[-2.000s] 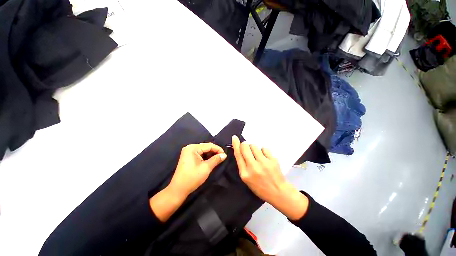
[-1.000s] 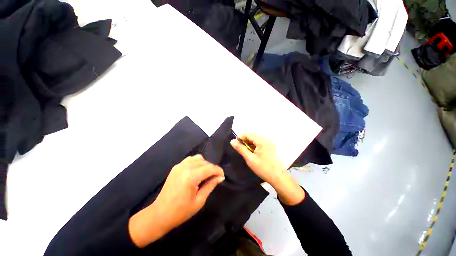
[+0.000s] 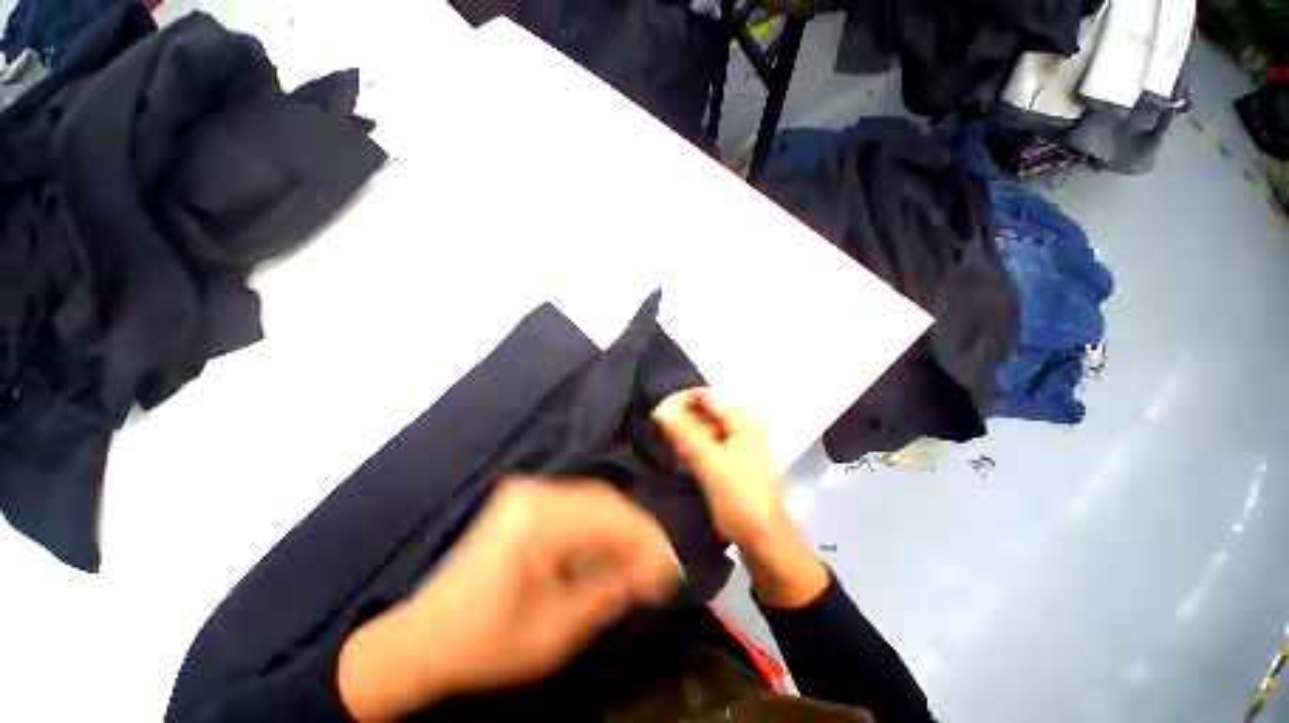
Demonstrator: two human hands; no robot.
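Note:
A black garment [image 3: 410, 480] lies across the white tabletop's near part, its straight wide band running diagonally. A narrower piece, perhaps a cuff or sleeve end [image 3: 667, 365], stands up in a point beside it. My right hand [image 3: 724, 459] has its fingers curled at this piece and pinches the cloth. The snips seen in it earlier do not show now. My left hand [image 3: 530, 586] is raised low in the picture over the garment, blurred, with fingers curled; whether it holds cloth or a thread cannot be told.
A crumpled black garment pile [image 3: 184, 184] lies on the tabletop [image 3: 467, 184] at the left. Past the table's right edge are black cloth [image 3: 905, 226] and blue denim [image 3: 1053, 283] heaps. White and grey garments [image 3: 1117, 71] sit farther back. Scraps lie on the grey floor.
My left hand has moved down, nearer to me. My right hand has turned and moved slightly down onto the cuff piece, which has flared open. The view has shifted left.

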